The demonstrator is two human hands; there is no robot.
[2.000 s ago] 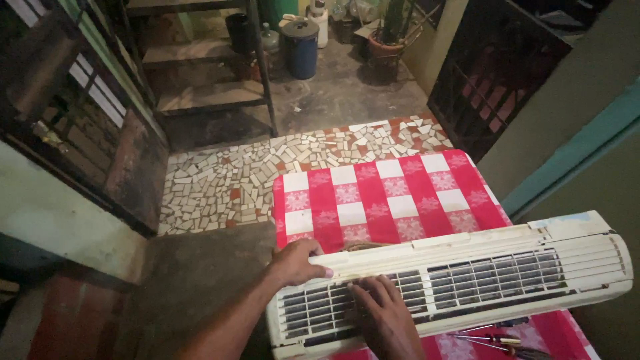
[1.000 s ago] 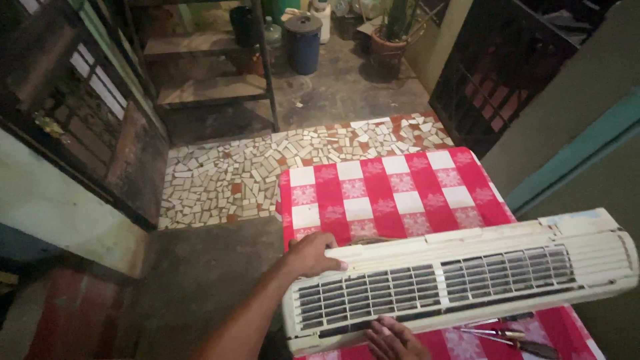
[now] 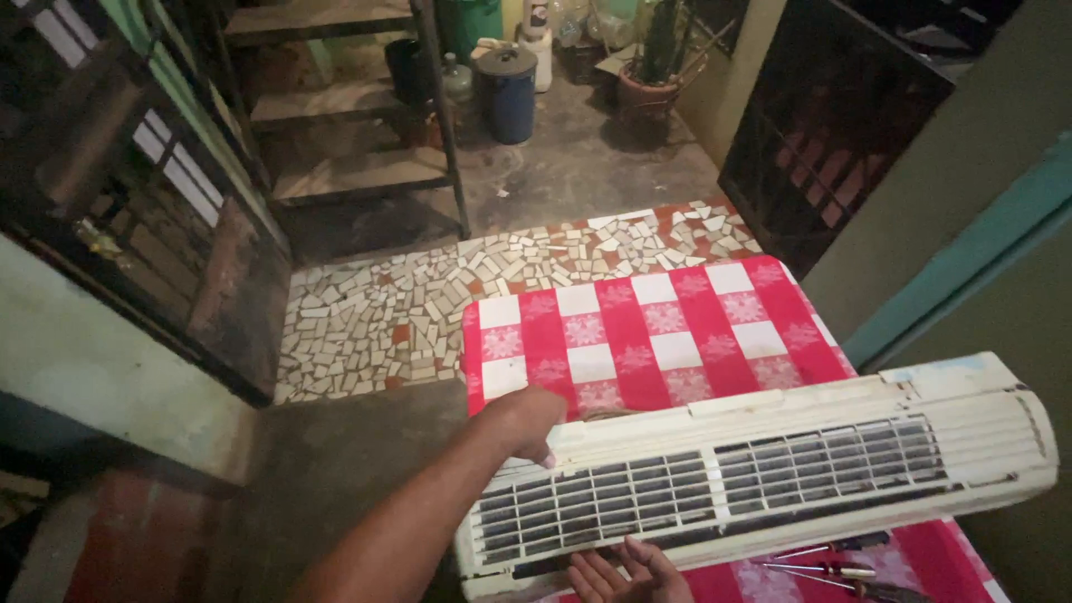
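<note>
A white wall-mount air conditioner unit (image 3: 712,469) with a slatted grille lies across a table with a red and white checkered cloth (image 3: 620,335). My left hand (image 3: 528,423) grips its back edge near the left end, thumb on the casing and the other fingers hidden behind. At the front edge, my right hand (image 3: 628,574) is palm up with its fingers spread, the fingertips at the dark slot below the grille; whether they bear on the casing I cannot tell. Several screwdrivers (image 3: 837,569) lie on the cloth in front of the unit, right of my right hand.
A wall with a teal strip (image 3: 963,243) stands close on the right. Beyond the table are a mosaic tile floor (image 3: 377,327), dark open steps (image 3: 360,176), a lidded blue bin (image 3: 507,96) and a potted plant (image 3: 649,88). A metal gate (image 3: 151,184) is on the left.
My right hand has moved from on top of the grille to the unit's front edge and turned palm up. My left hand has stayed at the back edge.
</note>
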